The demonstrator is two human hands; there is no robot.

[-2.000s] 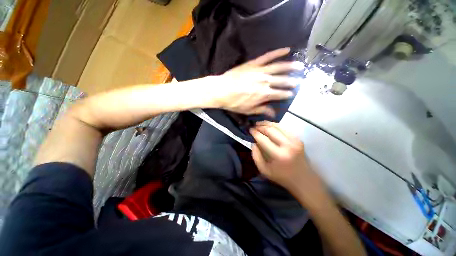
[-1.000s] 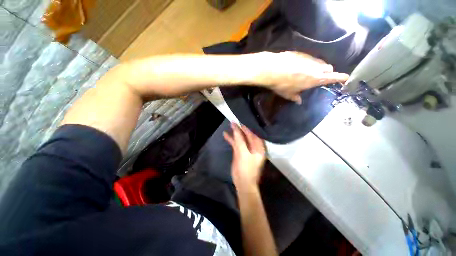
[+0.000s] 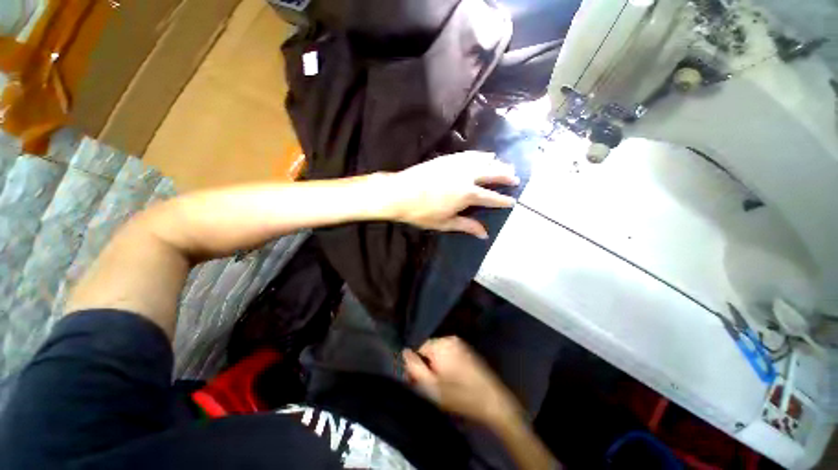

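Note:
A dark brown garment (image 3: 368, 110) lies over the table's left part and hangs over its front edge. A small white label (image 3: 311, 63) shows on it. A dark grey fabric strip (image 3: 455, 275) runs from the needle area down toward my lap. My left hand (image 3: 455, 193) lies flat on the cloth, fingers spread, just in front of the presser foot (image 3: 551, 124), which is partly lost in lamp glare. My right hand (image 3: 446, 372), slightly blurred, pinches the lower end of the cloth below the table edge. The white sewing machine (image 3: 735, 119) stands at right.
Blue-handled snips (image 3: 753, 353) lie at the table's right, beside a small tray of bits (image 3: 786, 404). Taped cardboard (image 3: 211, 101) is at upper left, with silvery quilted padding (image 3: 110, 193) below it. A red container (image 3: 243, 386) is beside my lap.
My right hand has moved down toward my lap with the cloth's end. My left hand now rests flat near the needle. The white strip is out of sight; more brown garment and its label show.

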